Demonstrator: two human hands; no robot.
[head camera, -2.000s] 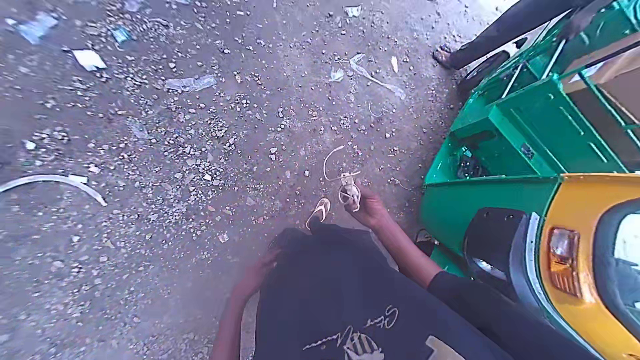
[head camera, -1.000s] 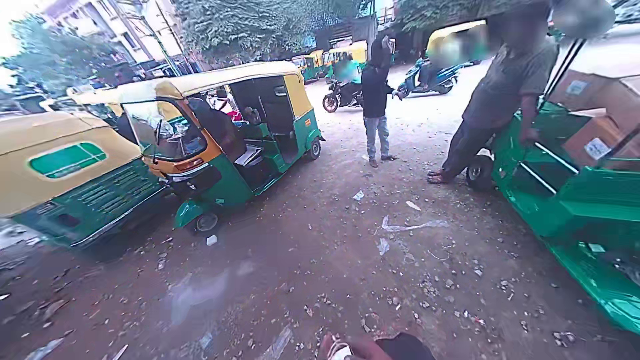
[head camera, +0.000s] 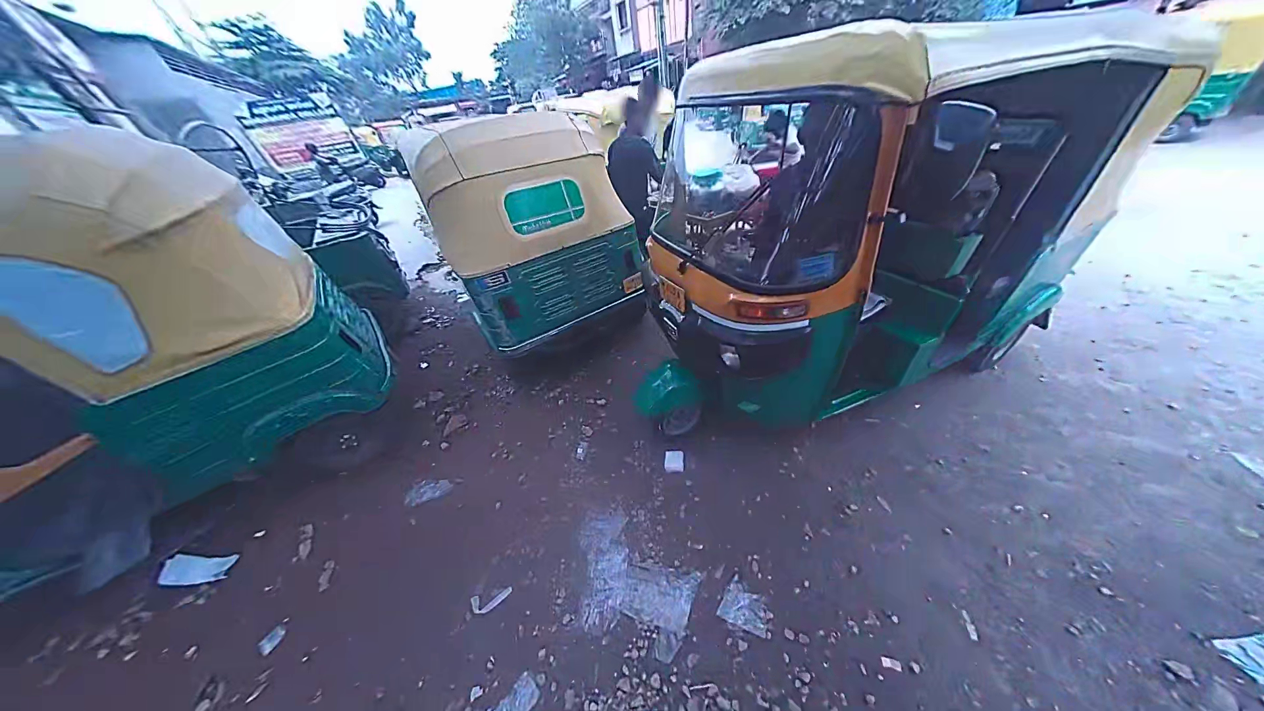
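Observation:
Neither my left hand nor my right hand shows in the head view, so what they hold or touch is hidden. Ahead, right of the middle, stands an auto rickshaw with a yellow roof and green body (head camera: 770, 385), its small front wheel (head camera: 679, 419) turned toward me. A second auto rickshaw (head camera: 568, 286), seen from the back, is parked just left of it. On the ground before them lie a small white piece of litter (head camera: 673, 461) and a flattened clear plastic sheet (head camera: 642, 592).
At the left edge stands another auto rickshaw (head camera: 217, 425), close by. Motorcycles (head camera: 326, 212) are parked behind it. A person in dark clothes (head camera: 632, 163) stands between the rickshaws. Paper scraps (head camera: 197, 569) and stones litter the dirt ground.
The view has swung up from the ground and then left. My hand with a small pale object and cord, seen two seconds ago, has left the view.

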